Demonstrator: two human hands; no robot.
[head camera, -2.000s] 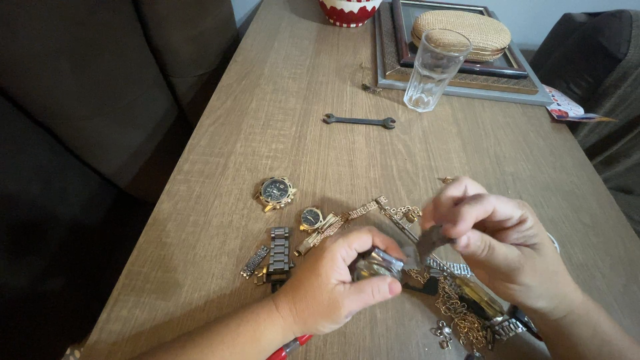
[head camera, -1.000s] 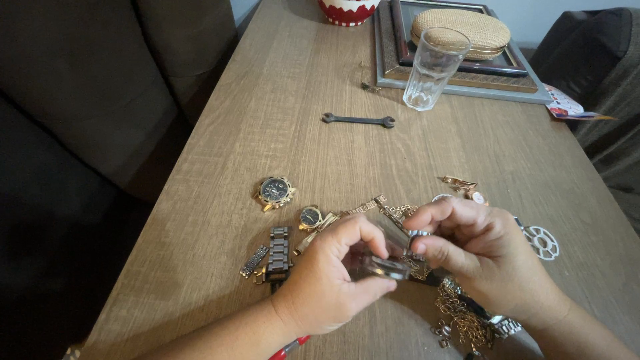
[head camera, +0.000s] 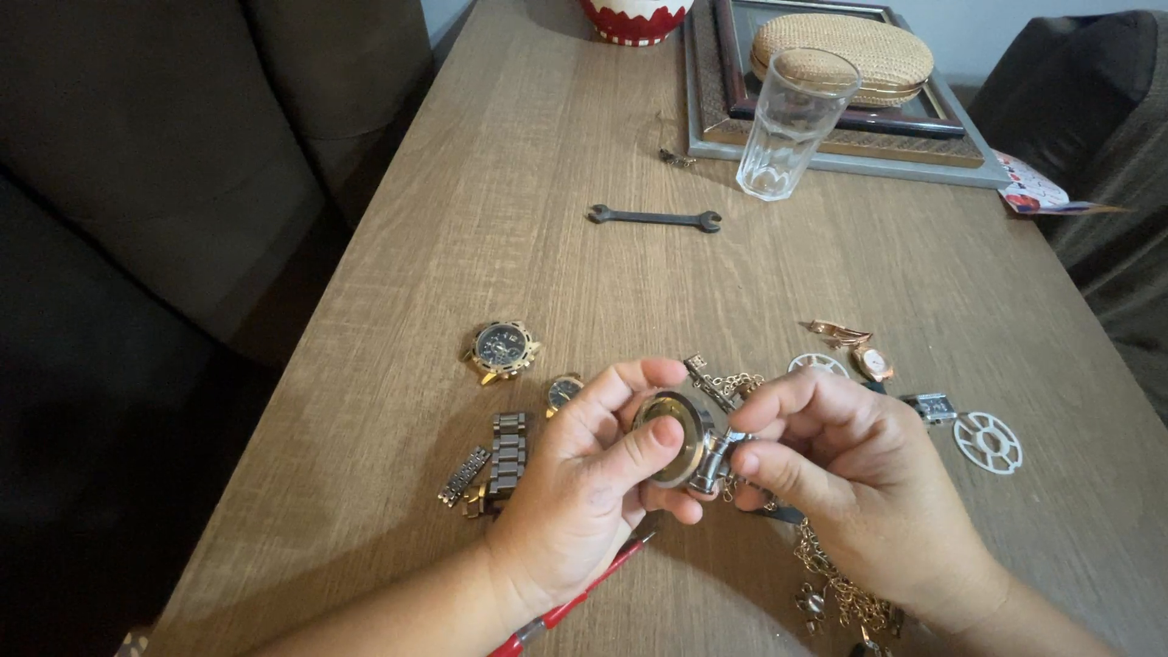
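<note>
My left hand (head camera: 602, 456) grips a round watch case (head camera: 677, 440), its thumb lying across the gold-toned face. At the case's right side, my right hand (head camera: 849, 465) pinches a small silver metal part at the lugs; the fingertips hide much of it. Left of my hands lie a watch head with a dark dial (head camera: 502, 347), a smaller gold-toned watch (head camera: 565, 392) and a metal link band (head camera: 508, 452). Under and beside my right hand are tangled gold-toned chains (head camera: 844, 584). A red-handled screwdriver (head camera: 584, 589) lies below my left wrist.
An open-end wrench (head camera: 655, 218) lies farther up the table. Behind it stand a drinking glass (head camera: 789, 128) and stacked picture frames (head camera: 839, 151) with a woven case (head camera: 839, 55). A rose-gold watch (head camera: 873, 363) and a white spoked disc (head camera: 988, 443) lie at right.
My left hand has turned the watch case so its round face shows. My right hand has lowered from its raised position two seconds ago, and the dark strip-like piece it held then no longer shows there.
</note>
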